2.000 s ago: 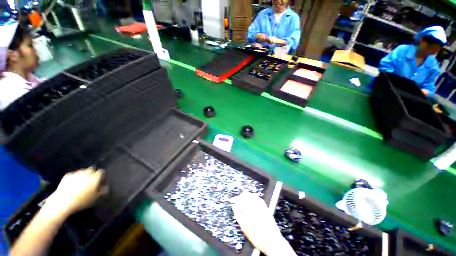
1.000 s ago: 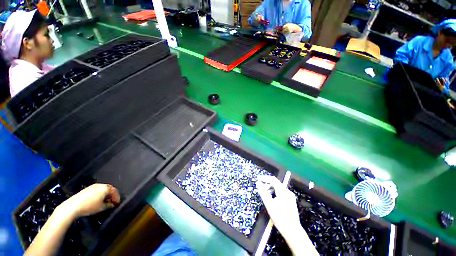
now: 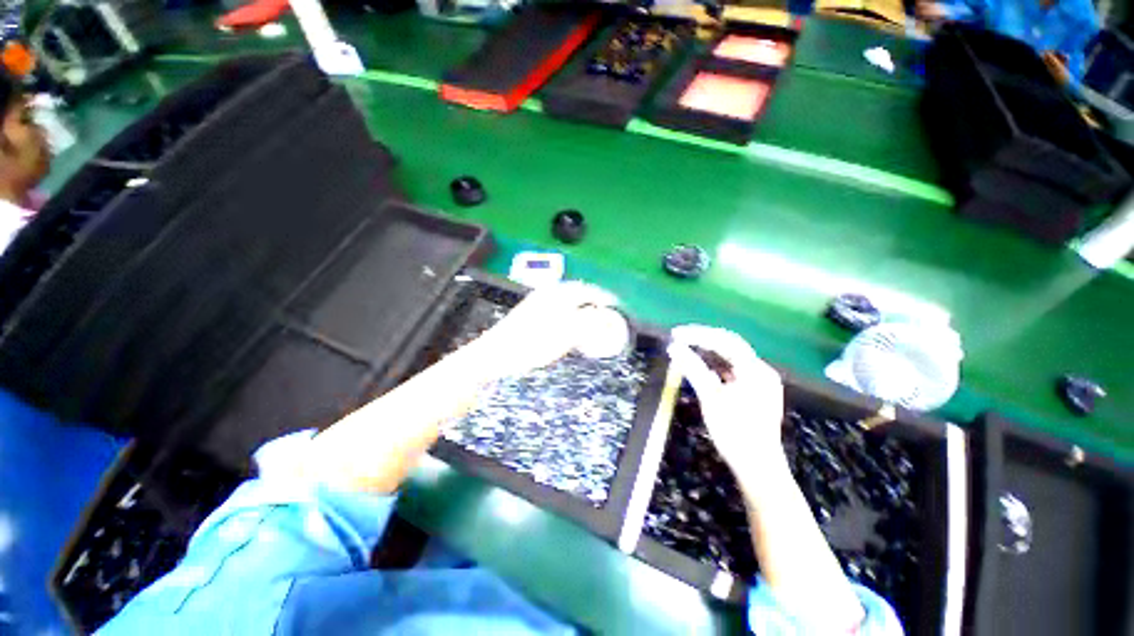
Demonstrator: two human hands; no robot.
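Observation:
My left hand [image 3: 553,326] is over the back of the left bin [image 3: 632,429], which holds small silver-white pieces [image 3: 547,416]. It is blurred; a pale round shape shows at its fingertips, and I cannot tell whether it is a held part. My right hand [image 3: 742,395] is above the divider and the right bin, fingers bent around what looks like a small dark piece [image 3: 715,363]. The right bin [image 3: 955,522] holds loose dark glossy pieces [image 3: 846,478]. The two hands are close together but apart.
A stack of black trays [image 3: 212,249] and a divided tray [image 3: 373,292] stand left. A white counter [image 3: 536,267] and a white fan [image 3: 902,363] are behind the bins. Several round black units, one here [image 3: 568,225], lie on the green surface. A side tray [image 3: 1057,547] is at right.
My left hand has moved from the lower-left tray of dark parts up and right to the silver pieces. My right hand has moved right and up from the silver pile. The view has tilted down.

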